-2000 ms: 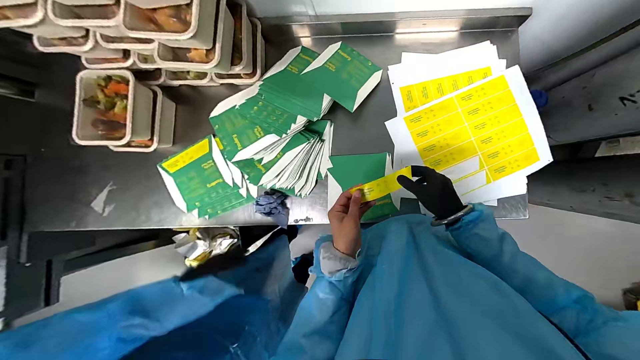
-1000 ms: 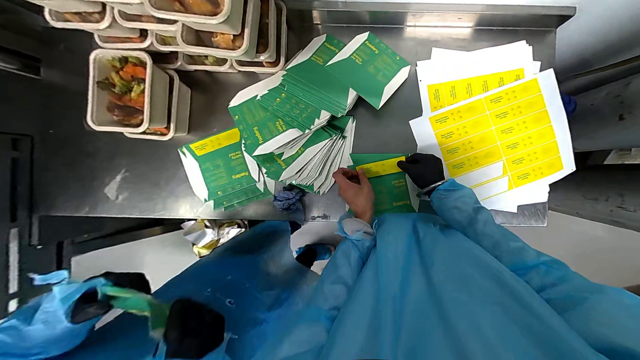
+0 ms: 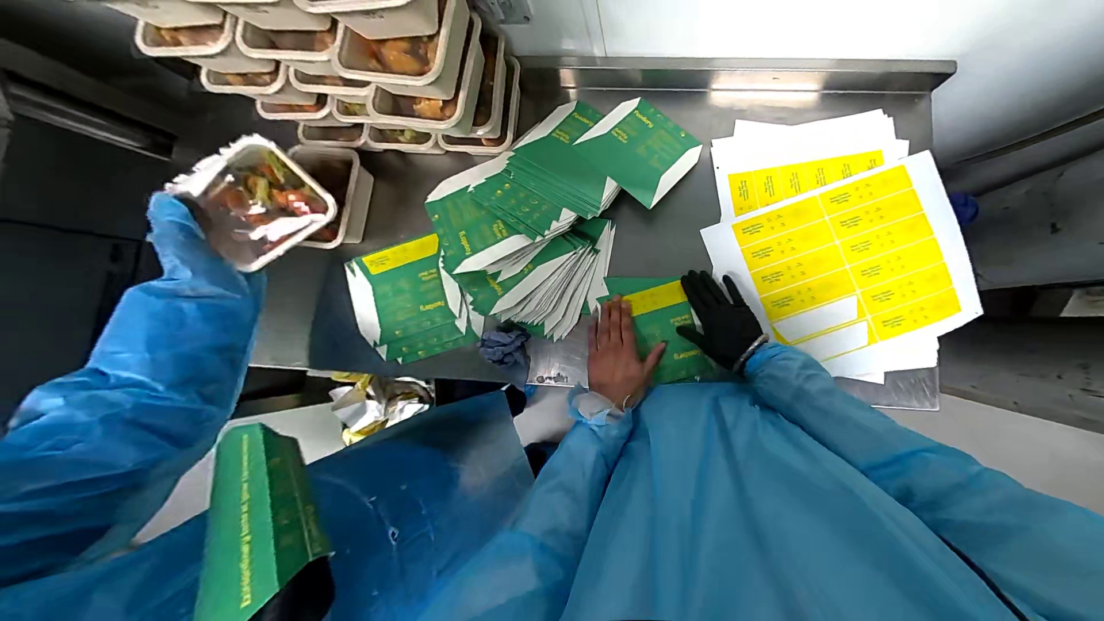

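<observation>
My bare left hand [image 3: 623, 355] lies flat with its fingertips at the left end of a yellow label [image 3: 655, 297], which is on a green cardboard sleeve [image 3: 677, 345] at the table's front edge. My right hand [image 3: 723, 321], in a black glove, rests spread on the sleeve's right side. Left of my hands is a fanned heap of green sleeves [image 3: 526, 216]. Farther left lies a small stack of sleeves [image 3: 410, 297], the top one with a yellow label. On the right are white sheets of yellow labels [image 3: 854, 250], with a few labels peeled off the top sheet.
At the left a co-worker's gloved hand [image 3: 203, 216] holds up a film-covered food tray [image 3: 267, 203]; the co-worker also has a folded green sleeve [image 3: 259, 517]. Stacked food trays [image 3: 405, 60] fill the back left. A crumpled dark cloth [image 3: 504, 345] lies near the front edge.
The yellow label, held between my hands two seconds ago, is now on the sleeve, and my hands have flattened out on it. The co-worker has lifted a tray from the stack's front left.
</observation>
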